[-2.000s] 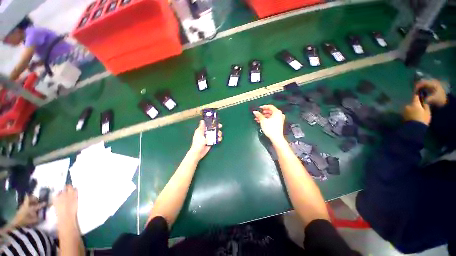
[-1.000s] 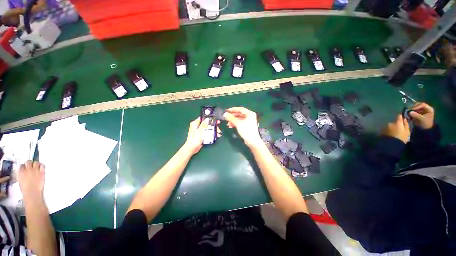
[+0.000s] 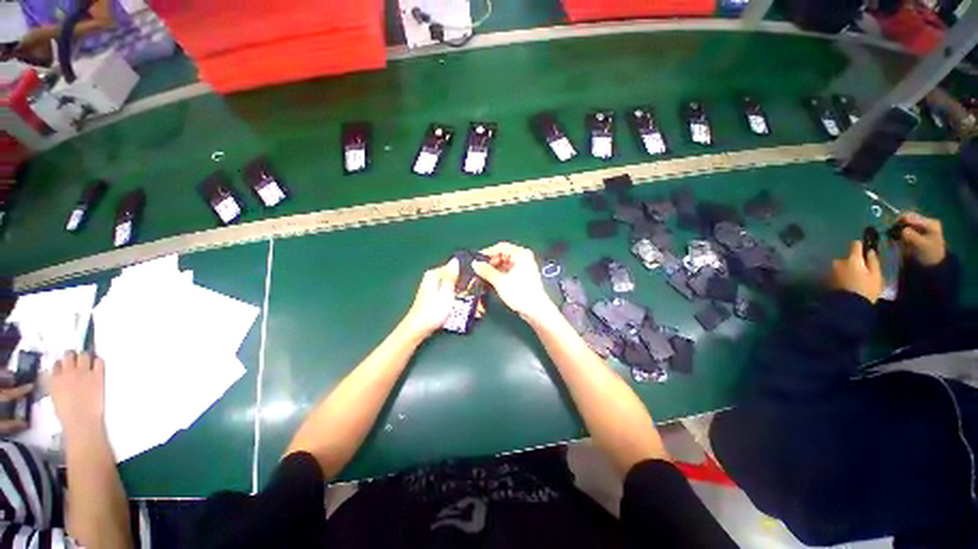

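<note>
A black mobile phone (image 3: 462,307) with a white patch on its lower half is held over the green bench in front of me. My left hand (image 3: 433,297) grips it from the left side. My right hand (image 3: 512,276) is at the phone's upper right, its fingertips pinching a small dark cover (image 3: 472,261) against the upper part. The fingers partly hide the cover. A loose pile of dark battery covers (image 3: 710,285) lies on the bench right of my right hand.
Several phones (image 3: 477,148) lie spaced along the green strip beyond the beige rail (image 3: 370,210). White sheets (image 3: 172,359) lie left, beside a neighbour's hand (image 3: 77,388). A right-hand neighbour (image 3: 858,270) works with small items. Red trays (image 3: 284,43) stand beyond.
My right hand has moved from beside the pile to the phone and brought a dark cover onto its upper part. The phones on the strip have shifted left between the last two frames.
</note>
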